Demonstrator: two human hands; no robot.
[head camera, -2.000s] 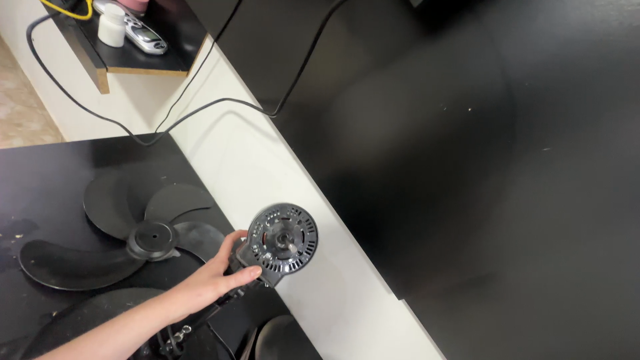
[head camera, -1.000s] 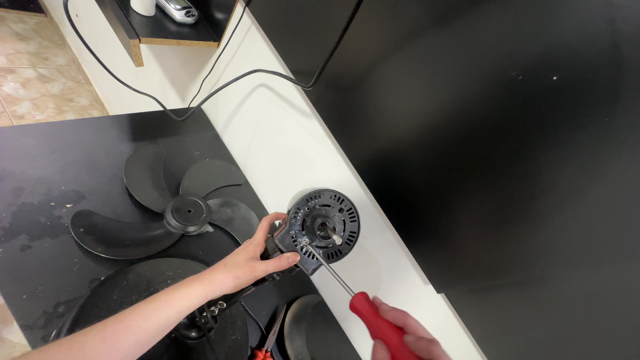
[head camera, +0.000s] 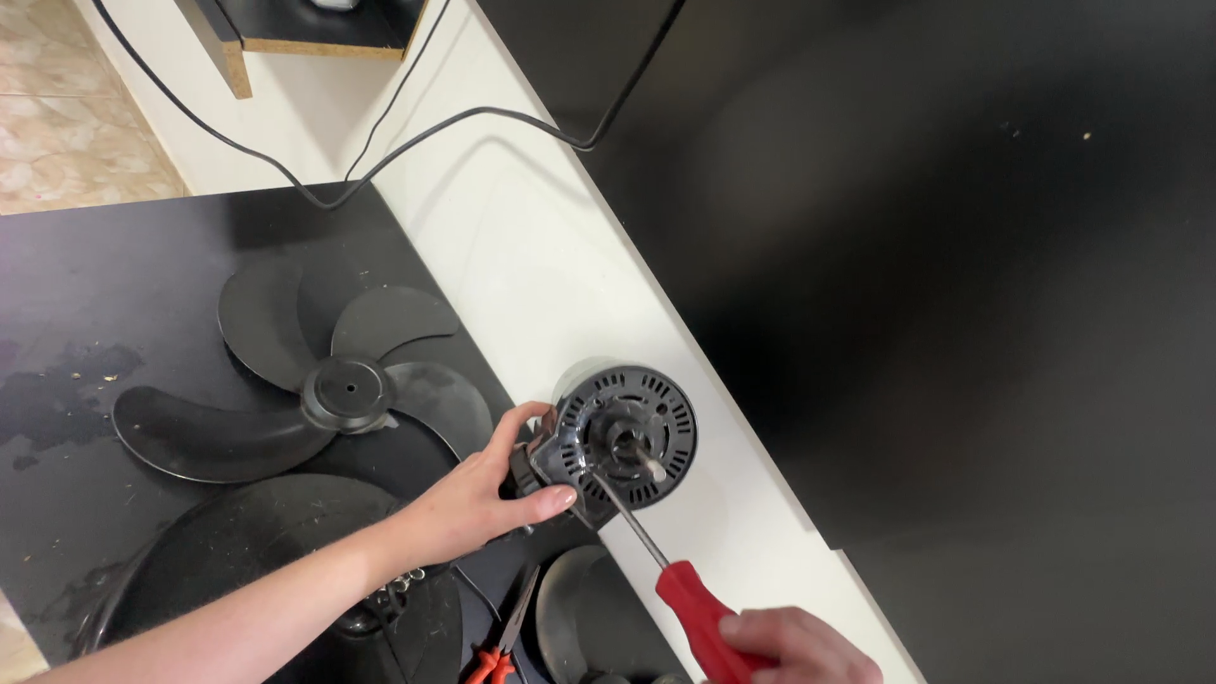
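My left hand (head camera: 494, 494) grips the neck of a black fan motor housing (head camera: 676, 418), its vented round face and shaft turned toward me. In my right hand (head camera: 798, 646) is a screwdriver with a red handle (head camera: 698, 608); its tip touches or lies very close to the lower left part of the vented face. A black fan blade (head camera: 347, 394) lies on the dark table to the left. Below it is a round black fan base (head camera: 237, 541), partly behind my left forearm.
Pliers with orange handles (head camera: 508, 632) lie near the bottom, beside a round dark part (head camera: 598, 617). A black cable (head camera: 475, 111) crosses above the white ledge (head camera: 532, 256). A shelf with a raw board edge (head camera: 323, 47) is at the upper left.
The red screwdriver and my right hand, absent from the earliest frame, came into view at the motor housing and remain there. My left hand still holds the housing. The view has shifted.
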